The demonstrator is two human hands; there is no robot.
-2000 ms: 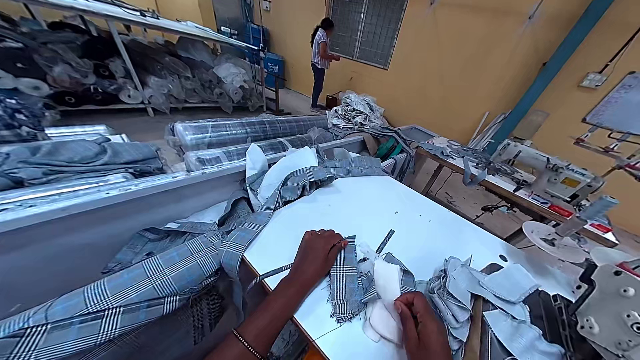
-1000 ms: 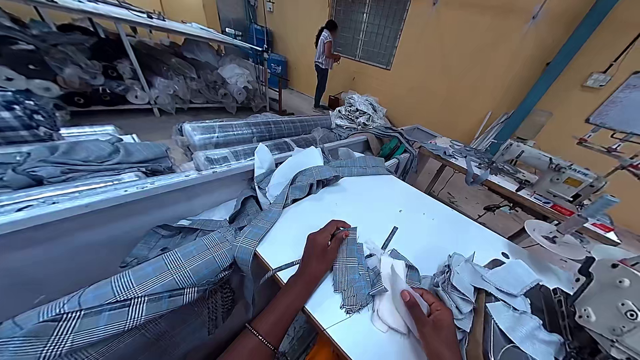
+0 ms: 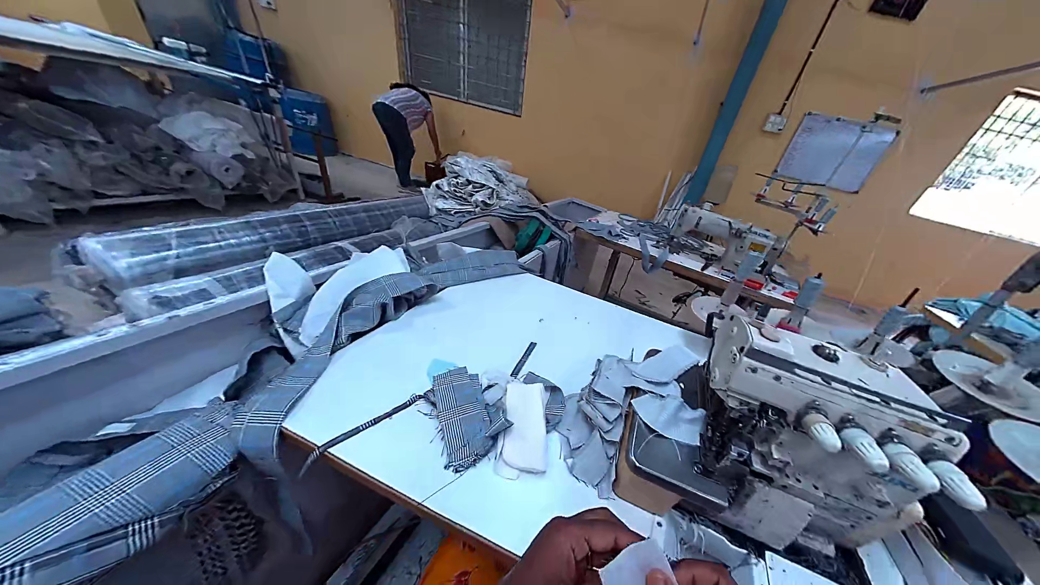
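Observation:
At the bottom edge, my left hand (image 3: pixel 573 548) and my right hand (image 3: pixel 691 571) are close together, both on a small white fabric piece (image 3: pixel 636 562) at the near edge of the white table (image 3: pixel 390 357). Beyond them lie plaid fabric pieces (image 3: pixel 461 414) with frayed edges and a folded white piece (image 3: pixel 526 426). A narrow plaid strip (image 3: pixel 370 424) reaches over the table edge. To the right, a pile of grey pieces (image 3: pixel 601 406) rests against an overlock sewing machine (image 3: pixel 829 431). My hands are partly cut off by the frame.
Long plaid fabric (image 3: pixel 162 471) hangs over the table's left side. Plastic-wrapped fabric rolls (image 3: pixel 244 244) lie behind a grey partition (image 3: pixel 122 349). Another sewing machine (image 3: pixel 723 231) stands on a farther table. A person (image 3: pixel 402 122) bends over near the back wall.
My hands have moved from the plaid and white pieces to the near table edge, with a small white piece between them. The view has swung right. The person at the back has bent down.

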